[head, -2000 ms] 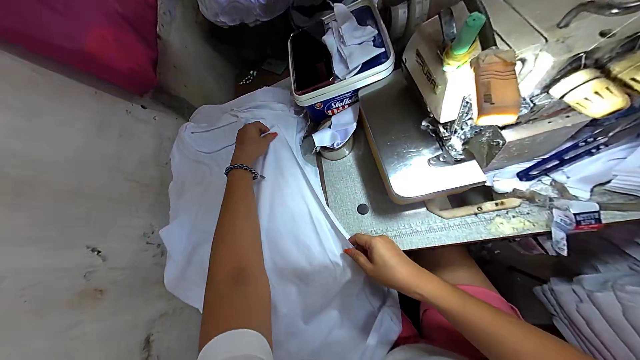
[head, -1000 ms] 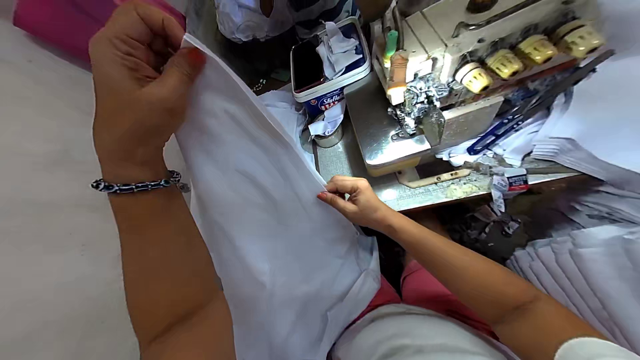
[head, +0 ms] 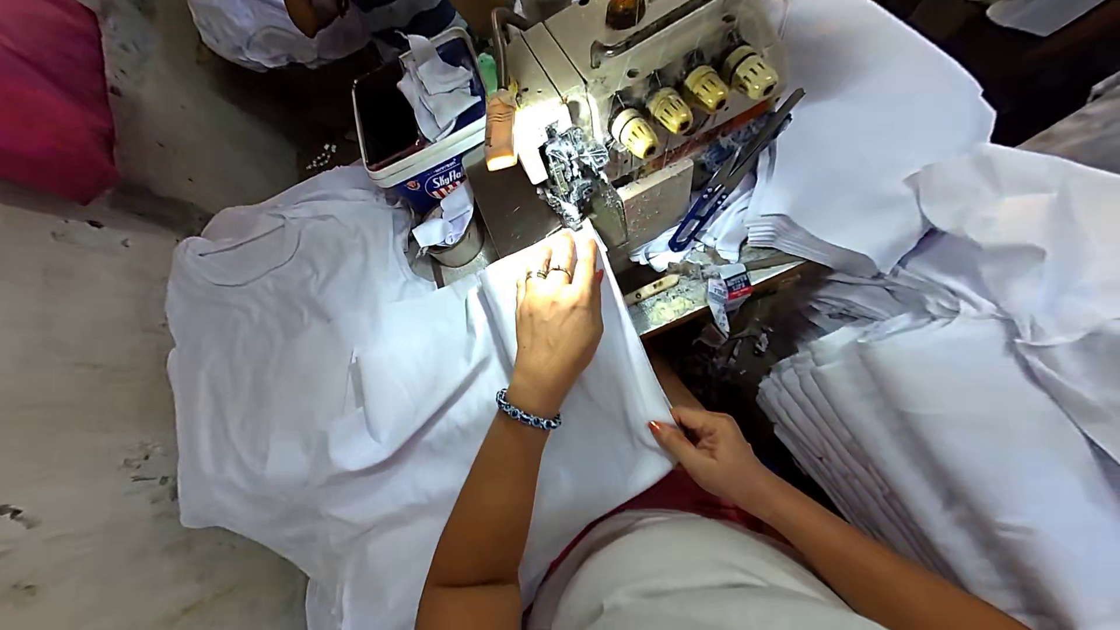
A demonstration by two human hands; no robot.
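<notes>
A white fabric garment (head: 411, 420) spreads over the left side and across my lap, its upper corner reaching the presser-foot area of an overlock sewing machine (head: 573, 171). Close below the needle area, my left hand (head: 560, 306) lies on the fabric, fingertips at its edge; whether it pinches the cloth is hard to tell. My right hand (head: 704, 446) grips the same edge lower down, between thumb and fingers. The edge runs fairly straight between the two hands. Light from the machine falls on the fabric at my left fingertips.
Behind the cloth stands a plastic tub (head: 420, 166) with fabric scraps (head: 436, 87). Blue-handled thread snips (head: 696, 214) lie by the machine, under its yellow tension dials (head: 669, 109). Stacked white fabric pieces (head: 945, 420) fill the right. A red cloth (head: 52, 96) is at the upper left.
My left hand, raised at the left with the fabric edge a second ago, is now by the machine's needle area. The fabric's corner has come to the machine. My right hand still holds the edge.
</notes>
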